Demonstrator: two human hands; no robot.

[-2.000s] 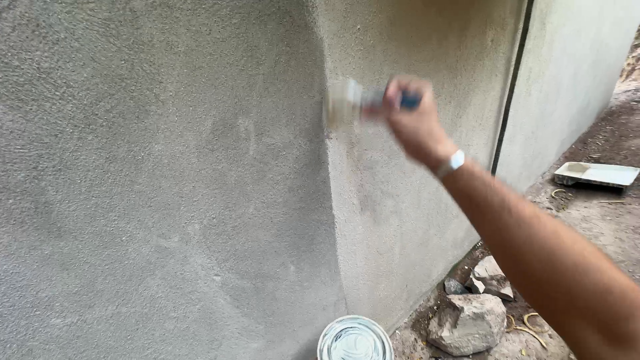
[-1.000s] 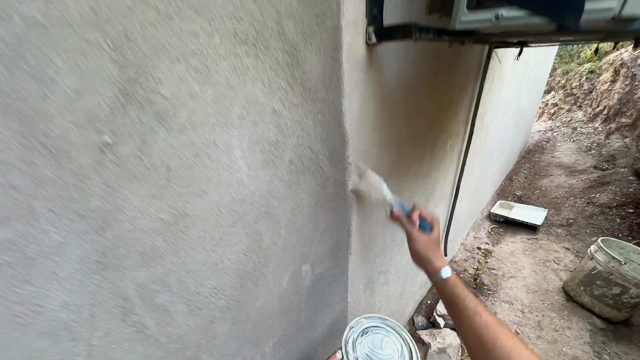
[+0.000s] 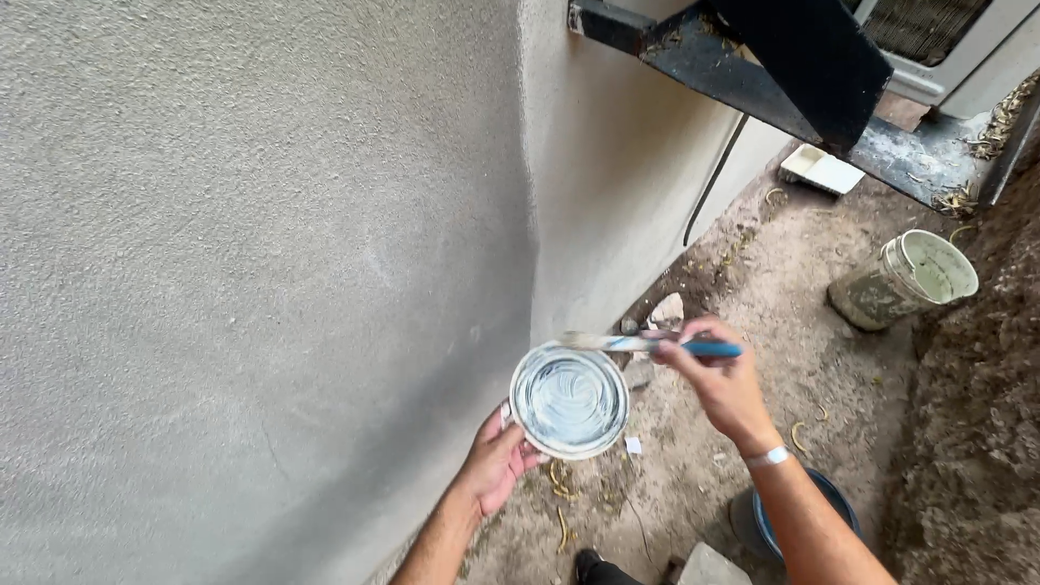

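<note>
My left hand [image 3: 496, 463] holds a round, whitish paint container [image 3: 569, 400] by its lower left side; the inside is streaked with white and dark swirls. Between the thumb and fingers of my right hand [image 3: 715, 378] is a paintbrush [image 3: 642, 344] with a blue handle, held level. Its pale, slightly blurred bristles are at the container's upper rim; whether they touch it I cannot tell. Beyond both hands, the textured grey wall [image 3: 268, 244] meets a paler wall section [image 3: 601, 179] at a vertical corner.
A black metal bracket [image 3: 764, 81] juts out at upper right beneath a white appliance. On the dirt ground stand a paint tray [image 3: 821, 169], a dirty white bucket [image 3: 902, 280] and a blue-rimmed bucket [image 3: 804, 512]. Rocks lie by the wall's foot; an earth bank rises at right.
My right hand has brought the brush from the wall corner down to the container. My left hand and the container are now fully in view. The view has shifted downward and right.
</note>
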